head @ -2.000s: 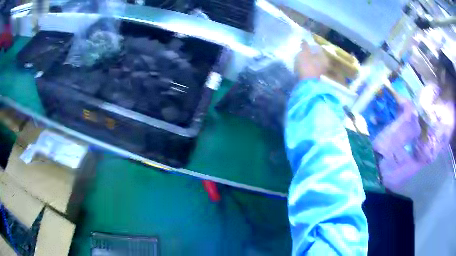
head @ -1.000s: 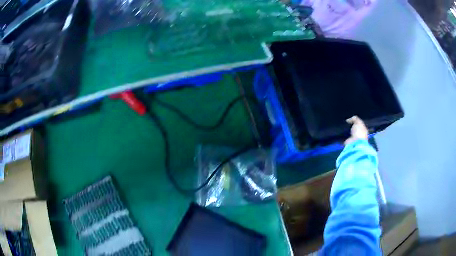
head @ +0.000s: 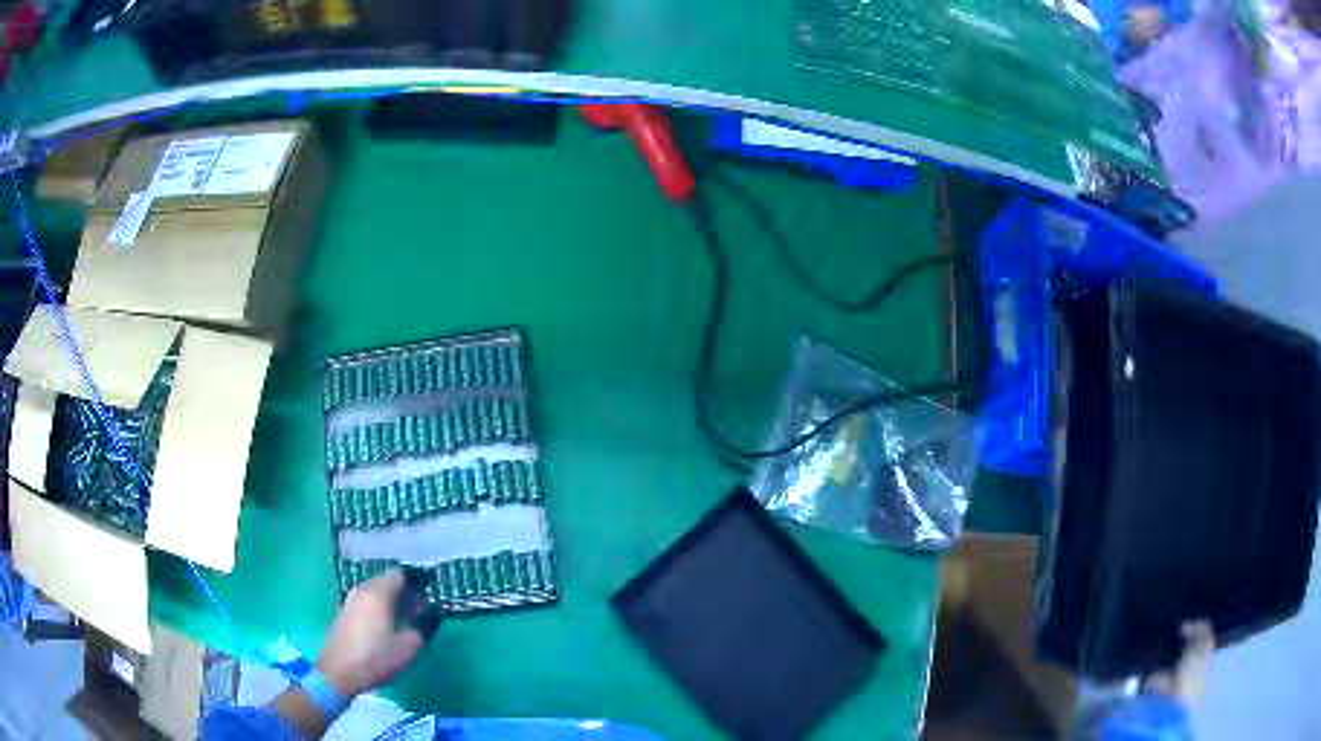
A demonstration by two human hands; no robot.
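A silvery tray (head: pixel 420 544) lies on the green mat left of centre, with narrow green circuit-board modules (head: pixel 423 429) in several rows. My left hand (head: pixel 380 633), with black covers on its fingertips and a light blue wrist band, is at the tray's near left edge. Its fingertips are over the end of the lowest row; whether it grips anything is hidden. My right hand (head: pixel 1185 669) is at the far right, partly blurred, its fingers on the near rim of a black bin (head: pixel 1210 478). The bin sits over a blue crate (head: pixel 1018 340).
An open box (head: pixel 210 449) of loose modules and a closed box (head: pixel 181 253) stand left. A red heat gun (head: pixel 659 152) with a black cord, a clear plastic bag (head: pixel 884 471) and a black tray (head: pixel 751 620) lie right. A shelf edge (head: pixel 855 128) crosses above. A person in pink (head: pixel 1210 109) is at upper right.
The view has swung left and down. My left hand has come into view at the tray. My right hand stays at the bin's rim, and the bin has shifted towards me, showing more of the crate.
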